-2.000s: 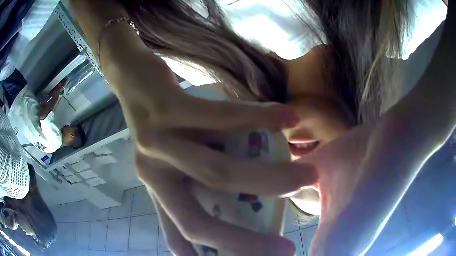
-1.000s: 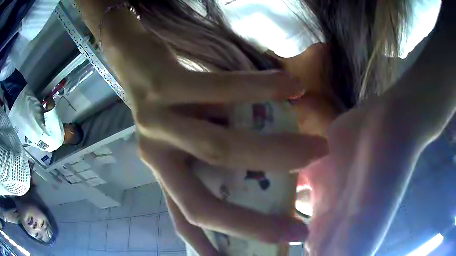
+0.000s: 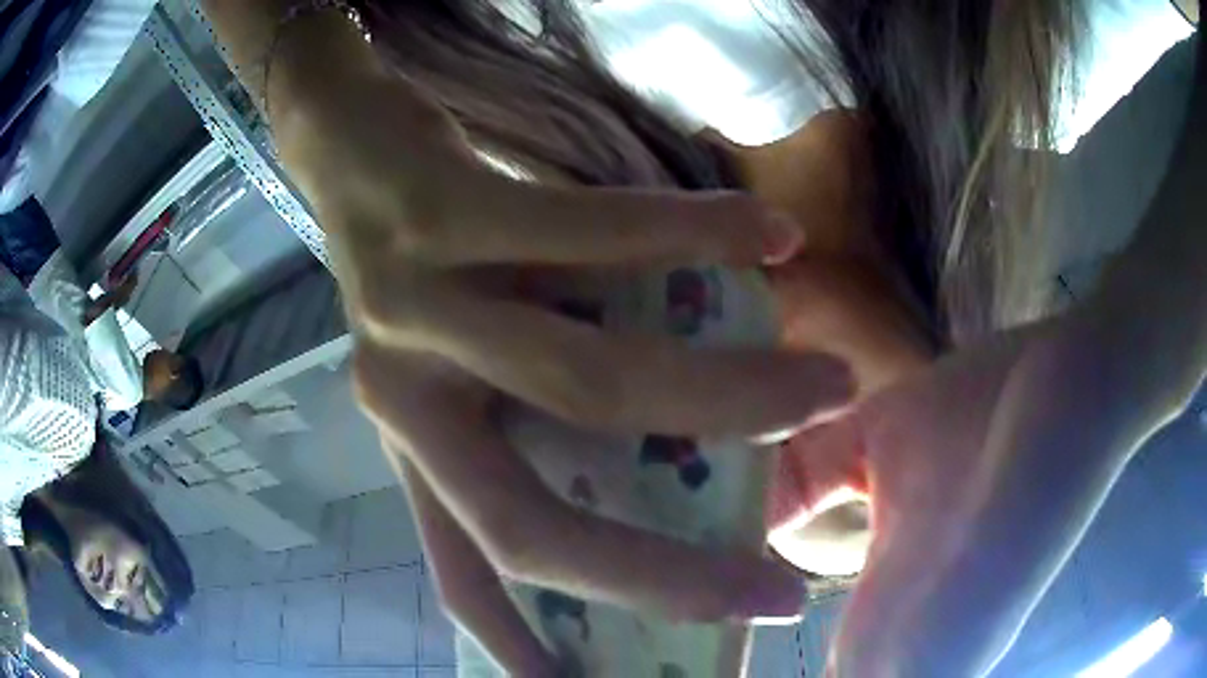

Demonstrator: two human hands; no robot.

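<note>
My left hand (image 3: 437, 318), with a bracelet at the wrist, reaches in from the upper left. Its spread fingers curl over a patterned pale card or case (image 3: 616, 464) with small dark and red figures, very close to the camera. Its thumb is hidden. My right hand (image 3: 980, 464) is large and blurred at the right; its fingertips are not clearly visible, so its grip cannot be told. A curved, bright white-edged piece (image 3: 827, 536) shows between the hands.
Long hair (image 3: 913, 146), a neck and a white top fill the upper middle. A person with dark hair and a light patterned top (image 3: 40, 397) is at the lower left, with another person behind. Metal shelving (image 3: 245, 166) stands at the upper left; a tiled surface (image 3: 298, 616) lies below.
My left hand keeps its hold, with small shifts of the fingers and card. The white-edged piece shows more than one second ago. The person at lower left has moved right and up.
</note>
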